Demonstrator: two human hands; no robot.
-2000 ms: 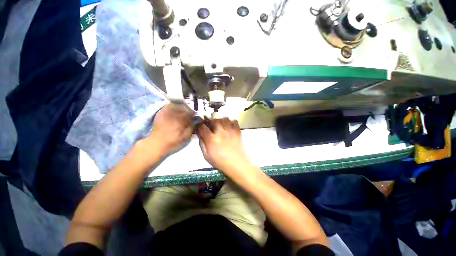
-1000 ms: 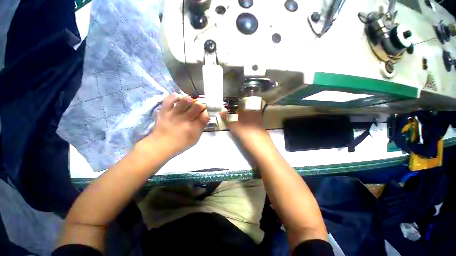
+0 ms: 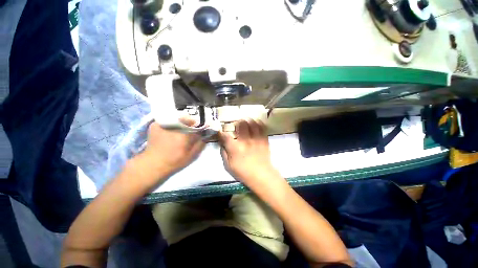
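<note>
The pale grey-blue quilted padding (image 3: 102, 99) lies flat left of the needle, its right part running under my left hand. The cream sewing machine (image 3: 251, 47) stands over the work, its presser foot area (image 3: 202, 118) between my hands. My left hand (image 3: 173, 146) presses on the padding's edge just left of the presser foot, fingertips partly hidden by the white guard. My right hand (image 3: 246, 146) is just right of the foot, fingers bent at the machine bed; whether it pinches a small piece of fabric cannot be told.
Dark navy panels (image 3: 42, 104) hang at the left. A black flat box (image 3: 340, 135) lies right of the needle. A dark item with yellow-orange (image 3: 449, 128) is at the table's right end. The green table edge (image 3: 325, 175) runs in front. Navy fabric (image 3: 367, 209) lies below right.
My right hand has come out from behind the needle area to the front of the bed. My left hand has its fingers lower and flatter beside the foot. The camera view has shifted.
</note>
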